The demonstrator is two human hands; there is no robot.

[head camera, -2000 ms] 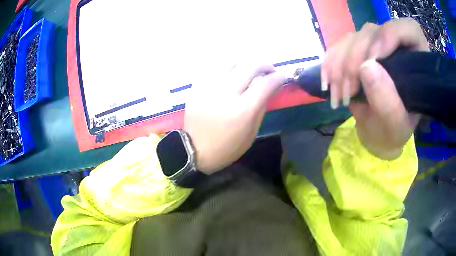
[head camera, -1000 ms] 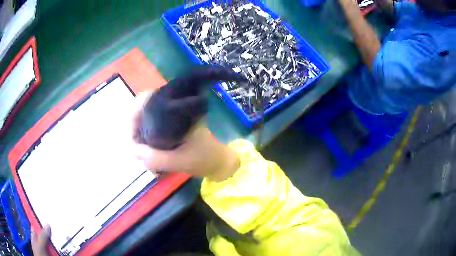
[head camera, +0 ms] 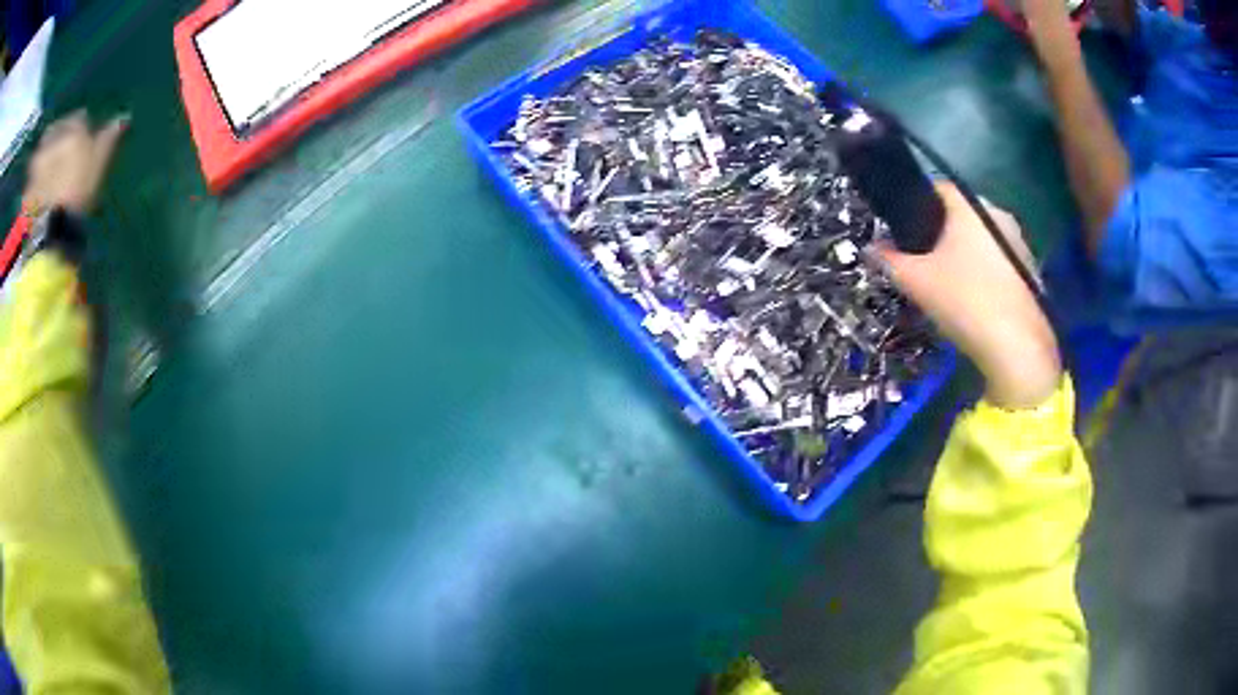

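My right hand [head camera: 975, 272] is wrapped around the black electric screwdriver [head camera: 889, 179], above the right side of the large blue parts bin [head camera: 638, 326]. The bin is full of silver and black metal pieces. My left hand [head camera: 71, 166] is blurred at the far left, beside a partly visible red board [head camera: 14, 247] and white panel [head camera: 19, 92]; whether it grips anything is unclear. Another red board [head camera: 217, 147] with a white, black-edged panel [head camera: 292, 52] lies at the top left, cut off by the frame.
The green bench [head camera: 367, 394] spans the middle. A small blue bin [head camera: 931, 14] is at the top right. A co-worker's arm and blue sleeve [head camera: 1178, 204] are at the right edge. Grey floor [head camera: 1168, 543] shows at the lower right.
The red board with the panel has moved away from in front of me. My right hand has moved the screwdriver over the parts bin. My left hand has left that board's near corner.
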